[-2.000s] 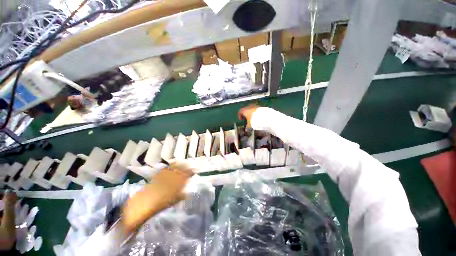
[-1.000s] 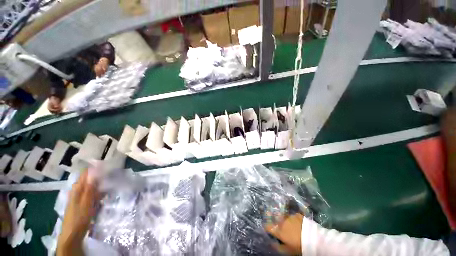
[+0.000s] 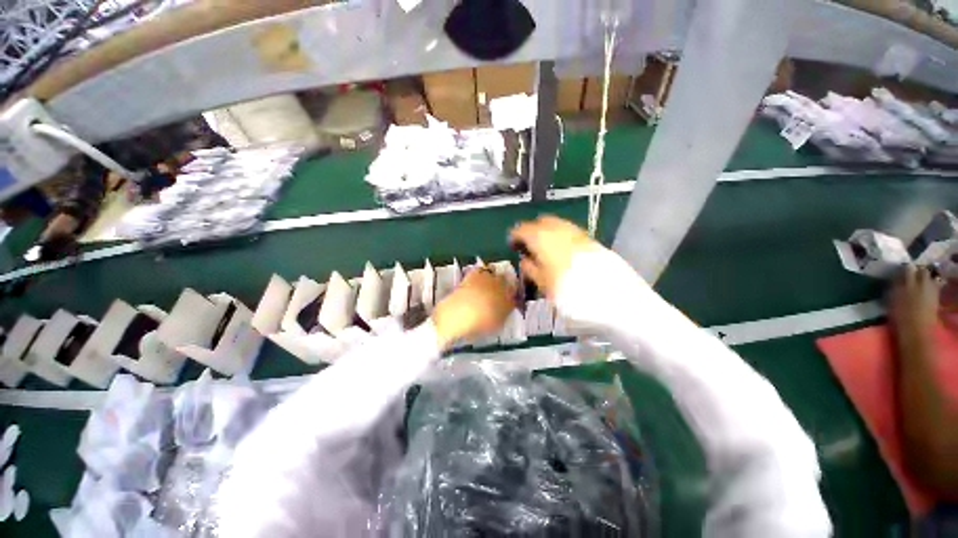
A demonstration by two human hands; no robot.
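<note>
A close row of open white cartons [image 3: 200,331] with raised flaps stands on the green belt; some show dark contents. My left hand [image 3: 478,305] is over the cartons near the right end of the row, fingers bent down at their openings. My right hand [image 3: 548,248] is just to the right, above the last cartons, with its fingers curled near a dark spot. Whether either hand holds a part is hidden. A large clear poly bag [image 3: 515,452] with dark contents lies in front of me. White wrapped pieces [image 3: 126,441] lie left of my left sleeve.
A pale rail [image 3: 777,324] edges the green belt [image 3: 693,289]. A grey post [image 3: 693,137] and hanging cord [image 3: 599,158] stand beyond my right hand. Another person's arm [image 3: 916,389] is at the right over a red sheet [image 3: 856,378], by more cartons. White piles lie across the belt.
My left hand has moved from the white pieces to the cartons. My right hand has moved from the poly bag up to the row's right end. The other person's arm reaches farther in.
</note>
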